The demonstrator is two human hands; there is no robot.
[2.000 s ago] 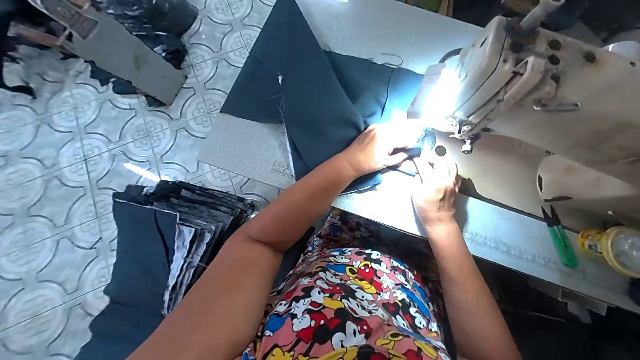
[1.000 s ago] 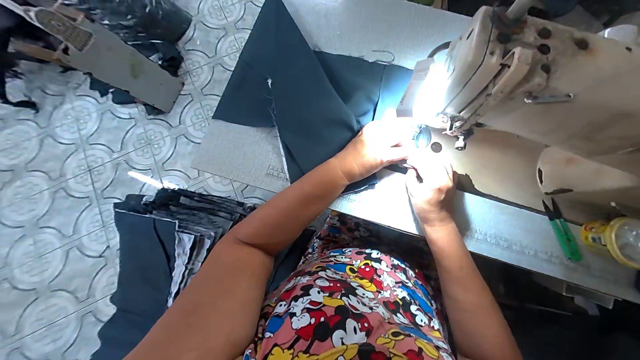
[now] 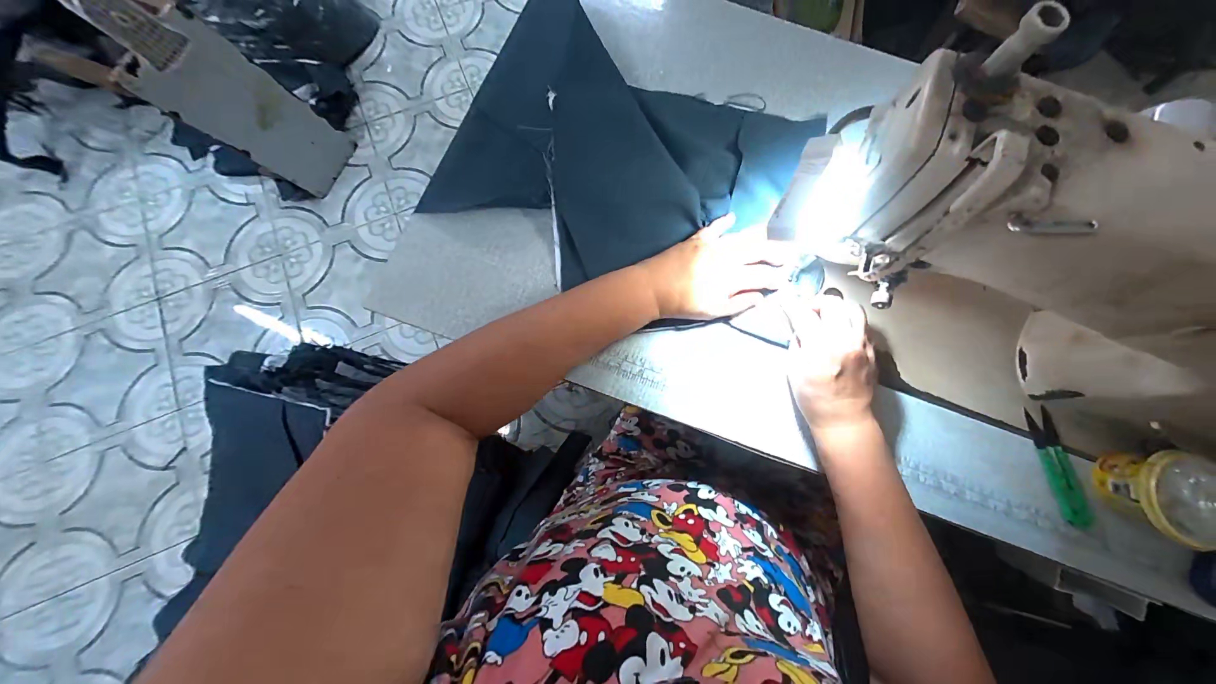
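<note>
Dark blue-grey fabric (image 3: 617,180) lies folded across the left of the sewing table, reaching under the lamp-lit head of an industrial sewing machine (image 3: 1026,180). My left hand (image 3: 717,275) rests on the fabric's edge, fingers pointing toward the presser foot area. Close beside it, on the near side of the needle area, my right hand (image 3: 831,351) has its fingertips bent together at a dark edge of cloth. Glare washes out the fingertips, so whether either one pinches the fabric is unclear.
Green-handled thread snips (image 3: 1059,470) and a clear plastic jar with a yellow lid (image 3: 1183,494) stand at the table's right. A stack of dark fabric pieces (image 3: 256,437) is at lower left. A grey board (image 3: 247,114) and a black bag (image 3: 294,28) are at upper left.
Both hands stay near the needle area with only small finger shifts. The fabric lies much as before.
</note>
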